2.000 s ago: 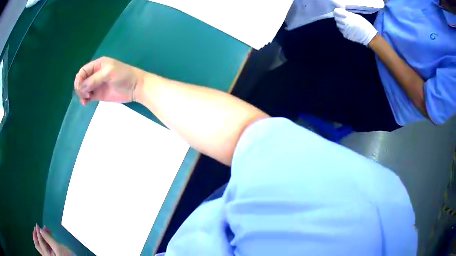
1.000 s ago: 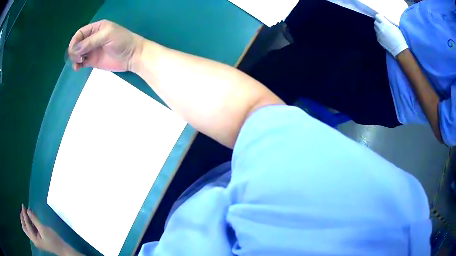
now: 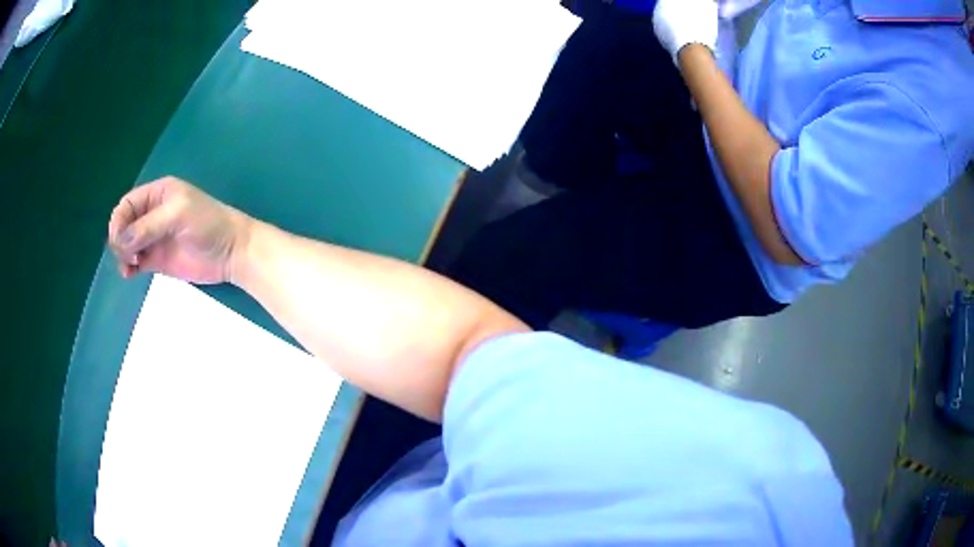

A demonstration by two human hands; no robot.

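Observation:
A white paper mat lies on the green bench in front of me. My right hand is bare and held at the mat's far-left corner, near the bench's curved edge. Its fingers are curled, with the thumb close to the fingertips. Whether something tiny or clear is pinched there cannot be told. My left hand is cut off by the bottom-left edge of the picture. Only small bits of fingertip show, so its state is hidden. No box is in view on the mat.
A loose, uneven stack of white sheets lies on the green bench at the top. A neighbour in a blue shirt and white glove is at the upper right. Another white glove shows at the top left. Floor tape runs at the right.
The view has shifted, so more of the sheet stack and neighbour shows. My left hand has nearly left the picture at the bottom. My right hand stays pinched near the mat's corner.

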